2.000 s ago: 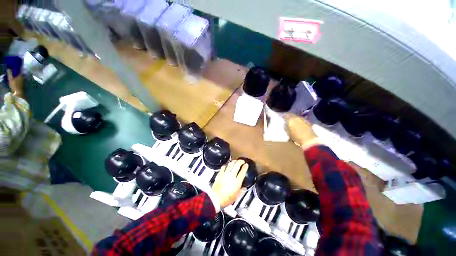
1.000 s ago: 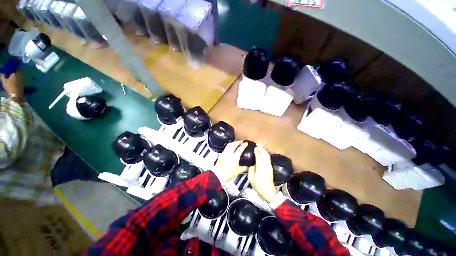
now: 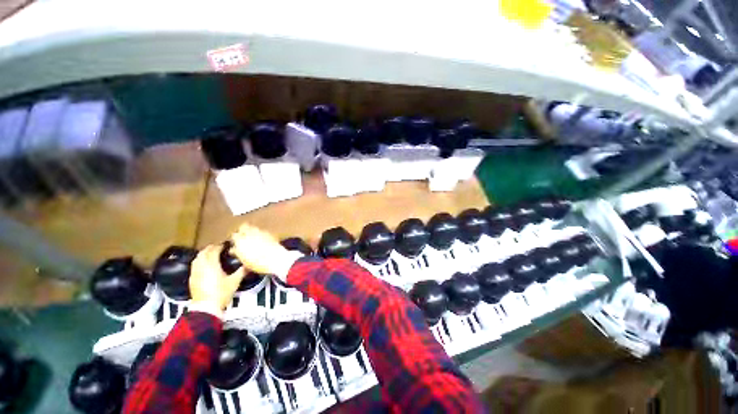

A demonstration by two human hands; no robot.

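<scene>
Two close rows of white units with dark slots carry glossy black ball heads along the bench. My left hand and my right hand are both on one black head in the back row, left of centre. The fingers curl around its left and right sides and hide much of it. Any small piece between the fingers cannot be made out.
Similar units with smooth white blocks stand behind on brown board. Translucent packs stand at the left. A pale shelf overhangs the back. White parts are heaped at the right end.
The view has swung to the right, showing more of the rows. My right hand has left the back units and joined my left hand at a back-row head.
</scene>
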